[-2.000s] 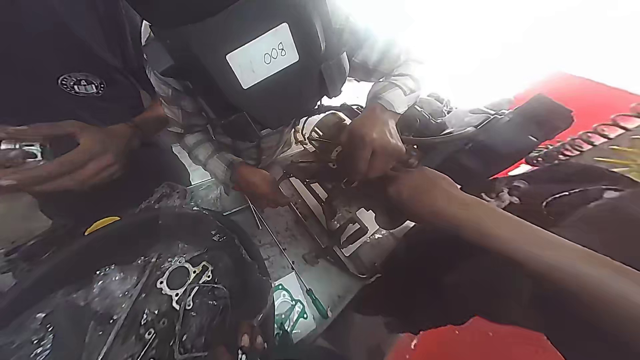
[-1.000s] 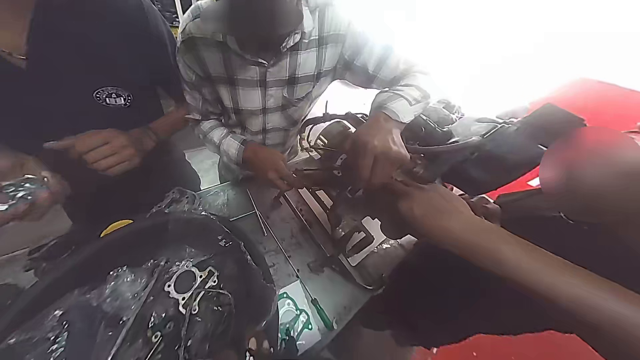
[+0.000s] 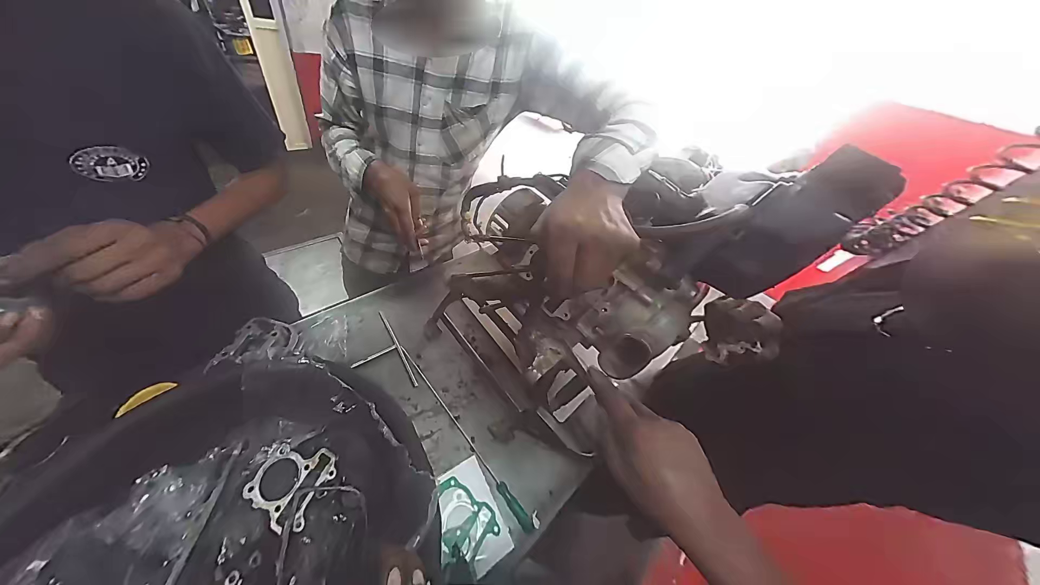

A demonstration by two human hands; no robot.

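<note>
My right hand [image 3: 658, 455] reaches in from the bottom, its extended index finger at the frame of a greasy engine assembly [image 3: 561, 366], with nothing seen in its grasp. Just above the fingertip is a round metal port [image 3: 630, 355]. Fingertips at the bottom edge, apparently my left hand [image 3: 402, 573], show beside a black plastic-covered rounded item [image 3: 390, 455]; the rest is out of frame. A metal gasket [image 3: 284, 483] lies on that item. Between it and the engine are a green-handled screwdriver [image 3: 516, 508] and a green gasket [image 3: 467, 520] on white backing.
A co-worker in a checked shirt has one hand [image 3: 589, 231] on the engine, the other [image 3: 398, 203] beside the metal table [image 3: 528, 475]. Another co-worker's hands [image 3: 122, 256] are at the left. Metal rods [image 3: 398, 349] lie on the table; a dark-clothed person is close right.
My right hand has moved from the engine's upper part down to its lower frame, uncovering the port. The checked-shirt co-worker's hand on the left has drawn back from the engine.
</note>
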